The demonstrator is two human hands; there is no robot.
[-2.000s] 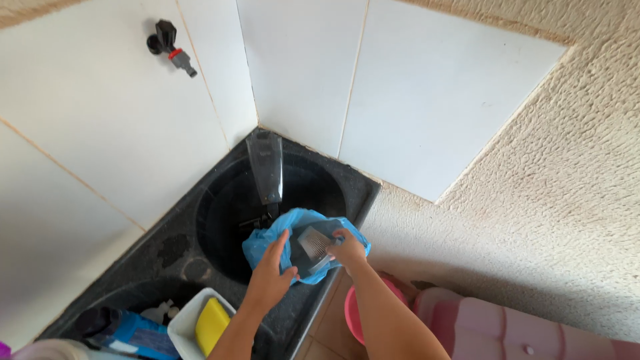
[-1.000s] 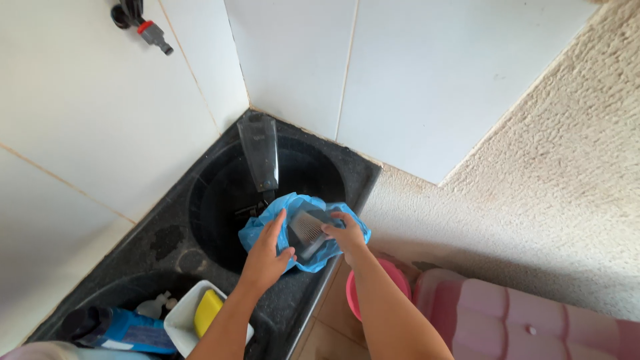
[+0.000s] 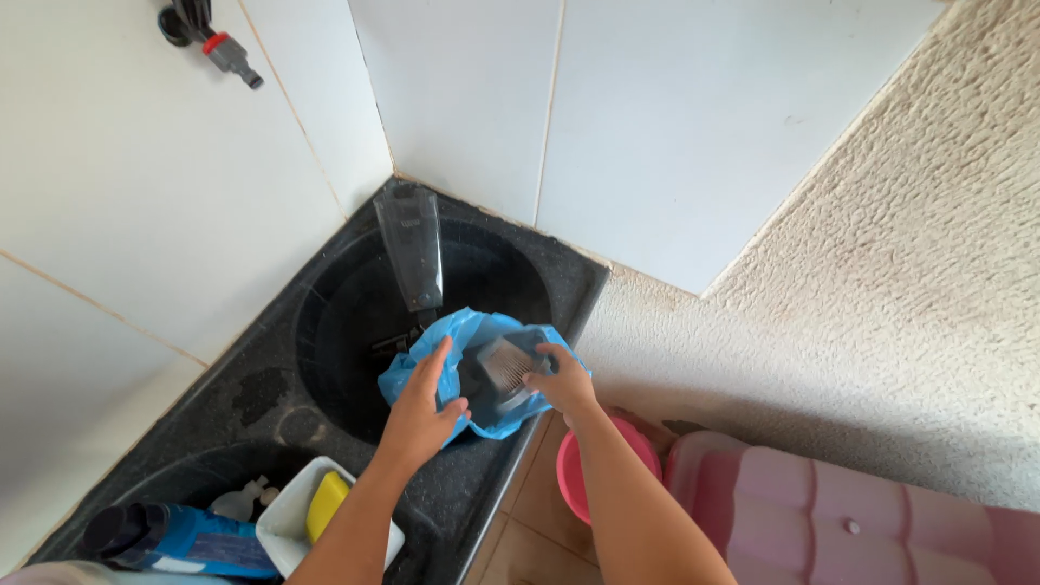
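Note:
A thin blue plastic bag lies spread at the front right rim of a round black sink basin. My left hand presses on the bag's left side, fingers against the plastic. With thumb and fingers, my right hand pinches a clear plastic piece with a pleated, filter-like part in the bag's opening. Behind the bag, a long transparent dark plastic container leans across the basin's back rim. Small dark parts lie in the basin beside the bag, partly hidden by it.
A black tap juts from the tiled wall. At the lower left are a white tub with a yellow sponge and a blue bottle. A pink basin and a pink lidded box stand right of the counter.
Both hands stay at the bag throughout. The right hand's fingers and the clear piece have shifted slightly within the bag's opening. The view has moved somewhat.

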